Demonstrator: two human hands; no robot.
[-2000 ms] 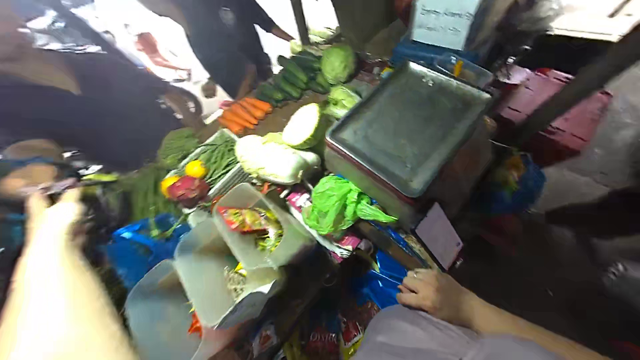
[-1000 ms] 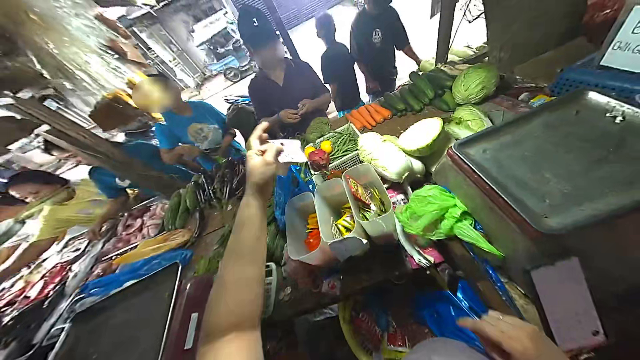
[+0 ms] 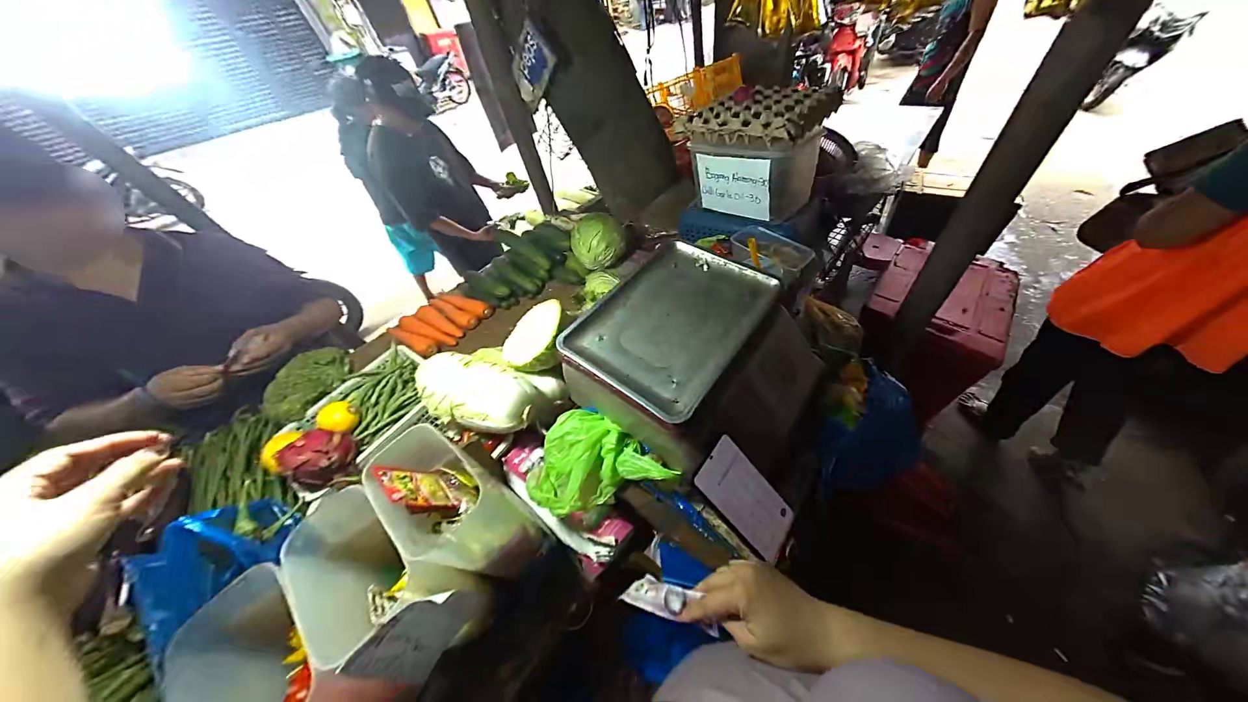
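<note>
My left hand (image 3: 93, 497) is raised at the left edge, thumb and fingertips close together; whether something thin is between them I cannot tell. Low in the middle, my right hand (image 3: 756, 609) grips a small pale printed paper (image 3: 661, 597), perhaps a banknote. Just above it leans a white card with writing (image 3: 746, 497), against the side of a metal-topped scale (image 3: 678, 327). A green plastic bag (image 3: 585, 463) lies left of the scale. Between my hands stand translucent plastic bins (image 3: 341, 575), one with red packets (image 3: 424, 489). A blue plastic bag (image 3: 210, 556) is right of my left hand.
Carrots (image 3: 439, 324), cucumbers (image 3: 517, 265), cabbage (image 3: 597, 241), Chinese cabbage (image 3: 478, 390), green beans (image 3: 385, 395) and a dragon fruit (image 3: 317, 456) cover the stall. A person (image 3: 156, 322) stands across it. Egg trays (image 3: 760, 115) top a tub behind the scale; a slanted post (image 3: 1014, 175) rises at right.
The view has swung right since one second ago. My left hand, which was stretched out with a pale paper then, is now at the left edge. A pale paper now shows in my right hand.
</note>
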